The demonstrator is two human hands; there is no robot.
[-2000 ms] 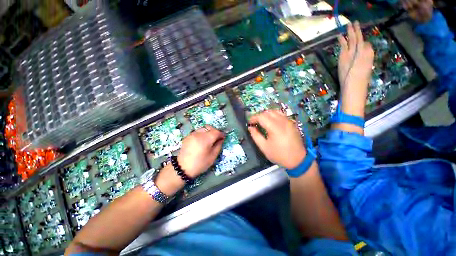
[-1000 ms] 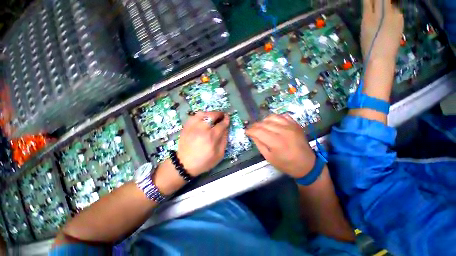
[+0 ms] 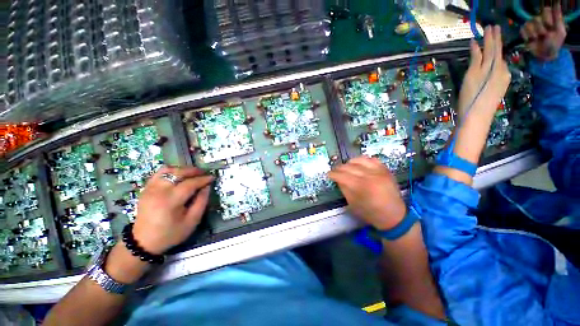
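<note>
Four green circuit boards sit in a dark-framed pallet (image 3: 264,149) in front of me. My left hand (image 3: 168,210), with a bead bracelet and metal watch, is at the left edge of the lower-left board (image 3: 243,190). Its thumb and forefinger are bent; whether they hold anything cannot be told. My right hand (image 3: 370,193), with a blue wrist strap, has its bunched fingertips at the right edge of the lower-right board (image 3: 306,170); its fingertips are partly hidden. The two right boards, including the upper-right one (image 3: 290,117), carry orange parts; none shows on the left boards.
More filled pallets line the conveyor on both sides. A pale rail (image 3: 254,239) runs before me. Behind are a large clear tray stack (image 3: 89,51), a smaller stack (image 3: 270,32) and an orange heap (image 3: 18,137). A co-worker's hands (image 3: 483,83) and blue sleeves are at right.
My left hand has moved left and down, off the lower-right board, uncovering both lower boards. My right hand stays near that board. The co-worker's nearer hand has come lower in view, and the camera view has shifted.
</note>
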